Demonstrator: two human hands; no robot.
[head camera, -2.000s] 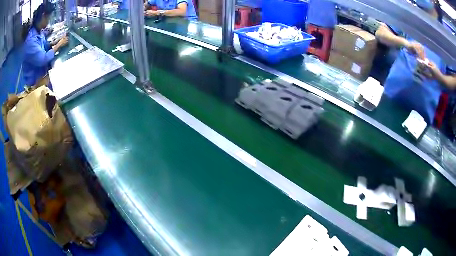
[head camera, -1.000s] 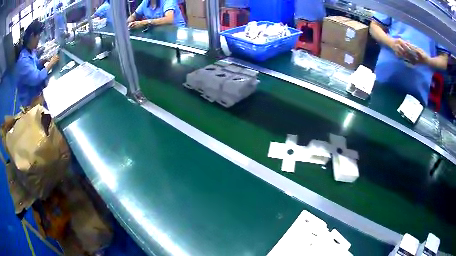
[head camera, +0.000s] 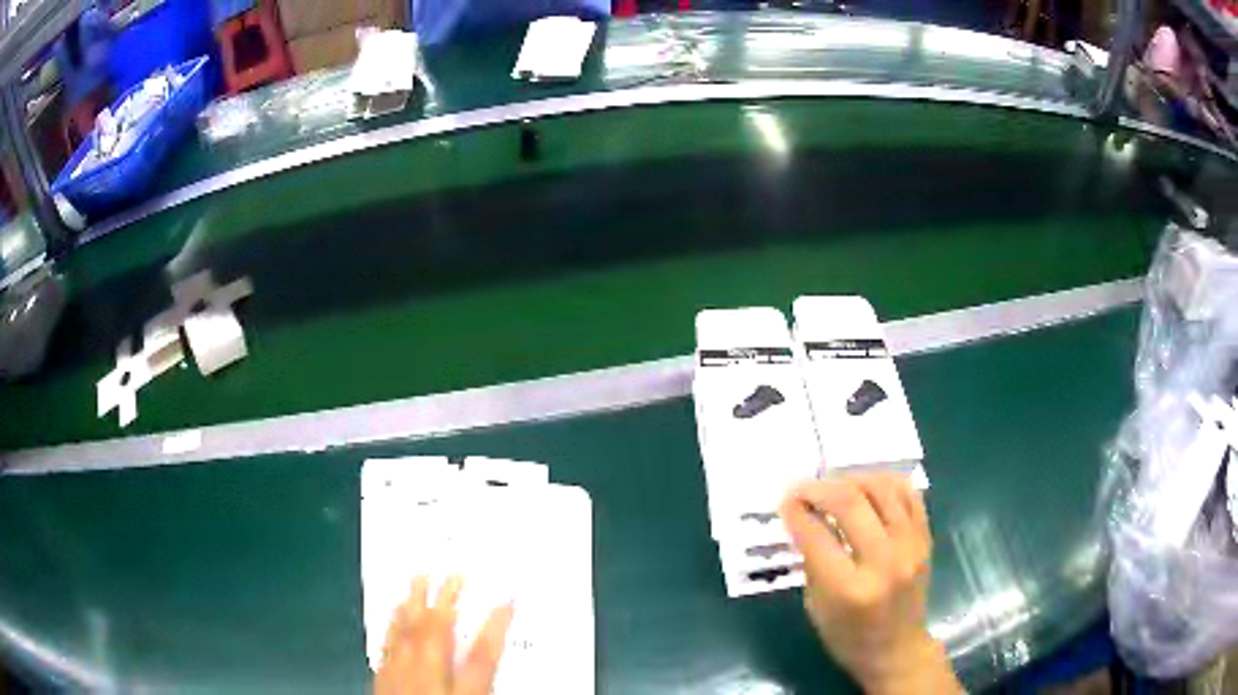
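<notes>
White flat cartons (head camera: 543,557) lie in a loose overlapping pile on the green side table at lower centre. My left hand (head camera: 441,645) rests on this pile with its fingers spread, cut off by the bottom edge. Printed retail boxes (head camera: 754,455), white with a black label bar and a small black picture, lie in two overlapping columns to the right, their tops over the metal strip. My right hand (head camera: 869,564) is at the near end of the right column, fingers bent; whether it grips a box is hidden.
A metal edge strip (head camera: 543,410) parts the table from the green belt (head camera: 543,292). White cross-flapped inserts (head camera: 213,340) lie on the belt at left. A clear bag (head camera: 1168,543) with white pieces hangs at right. A blue crate (head camera: 136,143) and white pieces (head camera: 554,49) stand across the belt.
The view has swung right and down. Both my hands and the two box columns now show. The grey stack on the belt has shifted to the far left edge of the picture.
</notes>
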